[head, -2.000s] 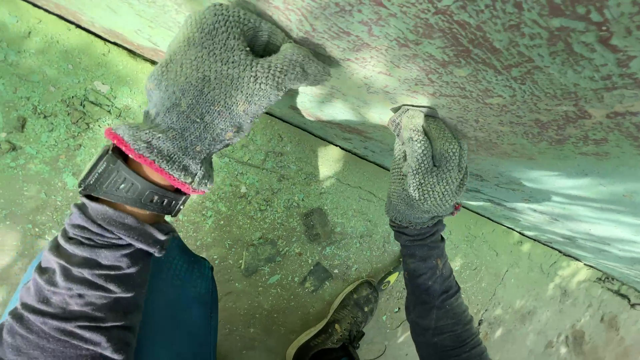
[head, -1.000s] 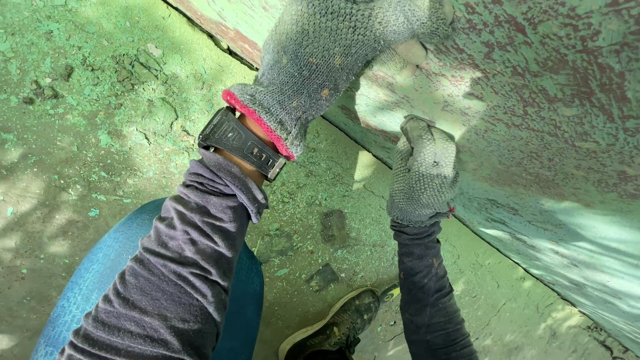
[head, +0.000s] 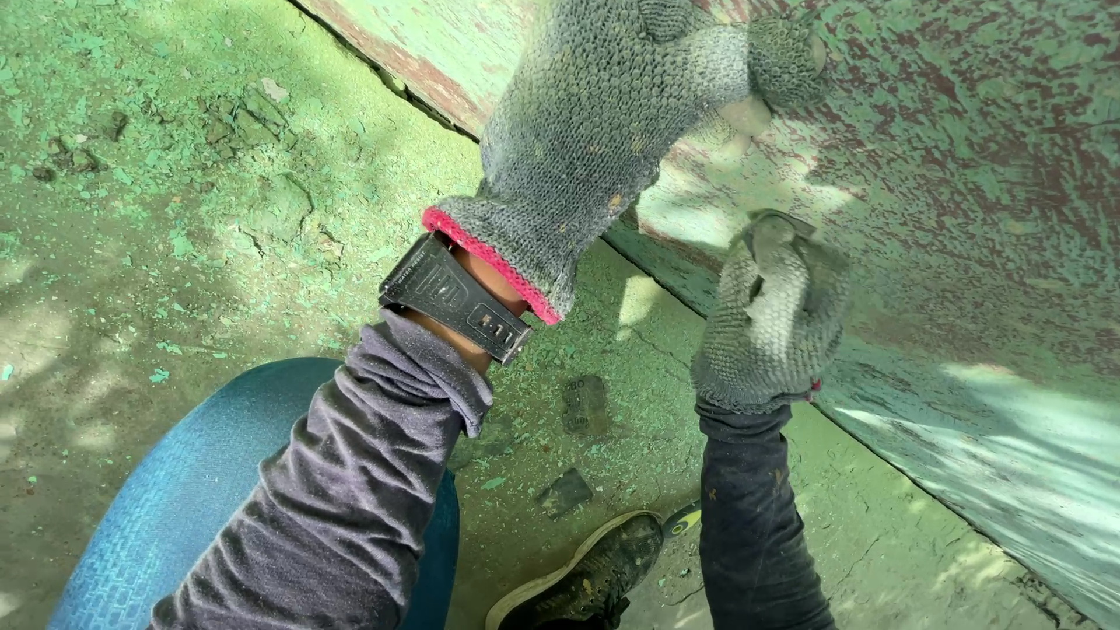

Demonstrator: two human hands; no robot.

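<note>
My left hand (head: 604, 114), in a grey knitted glove with a pink cuff, reaches over the painted wall (head: 980, 201) at the top. Some of its fingers are cut off by the frame edge, and whether it holds anything is hidden. Below and to its right, my right hand (head: 770, 324) is a fist in a similar glove, close to the wall. A thin, dark, flat piece (head: 774, 219) shows at the top of that fist; its kind cannot be told. Green paint on the wall is worn through to reddish brown in patches.
Green paint flakes and crumbs litter the concrete floor (head: 210, 192). Dark flat pieces (head: 584, 404), one bearing print, lie near a shoe (head: 586, 569). A dark handle with a yellow mark (head: 682, 520) is partly behind my right forearm. My blue-clad knee (head: 219, 481) is at lower left.
My left hand has moved right along the wall since the oldest frame, and its forearm has swung right. My right hand remains closed near the wall. The view has shifted somewhat.
</note>
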